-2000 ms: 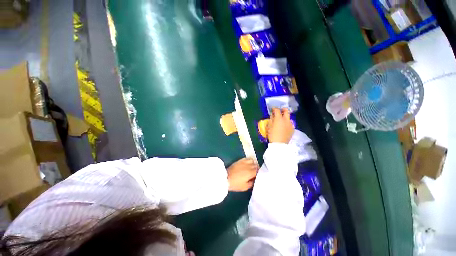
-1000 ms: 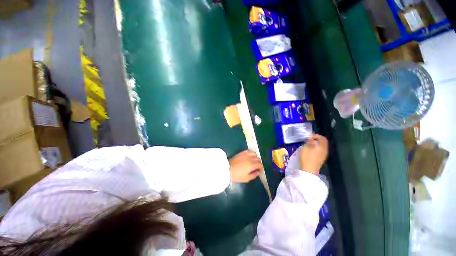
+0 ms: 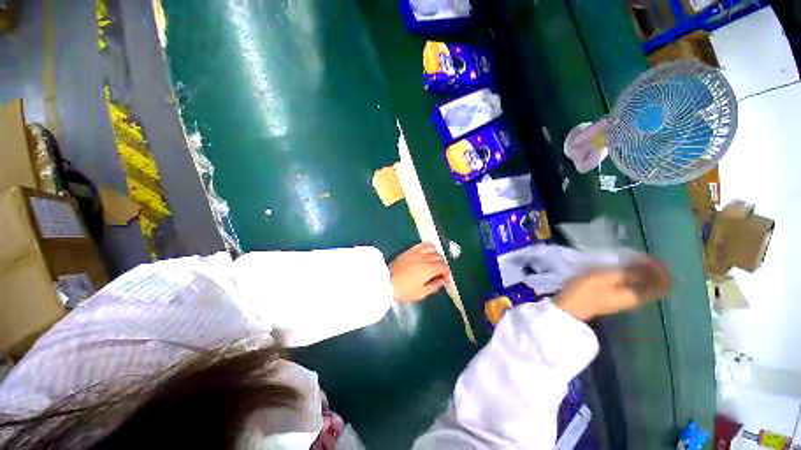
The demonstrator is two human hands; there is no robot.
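Several blue-purple boxes, one with an orange patch, lie in a row on the dark belt. White inserts show beside their blue lids. A crumpled, translucent whitish bag or sheet lies over a box and reaches towards my right hand. My right hand is stretched beyond the row, over the belt's far side. Its fingers are blurred, so its grip is unclear. My left hand rests by the cream tape strip, fingers loosely curled, with nothing visible in it.
The glossy green bench lies left of the boxes. An orange-tan scrap is stuck beside the strip. A caged fan stands on the far ledge. Brown cartons are at the left; another carton is at the far right.
My right hand has moved away from the boxes, to the right, and more whitish film shows beside it. The boxes have moved down the picture relative to the strip. My left hand stays by the strip.
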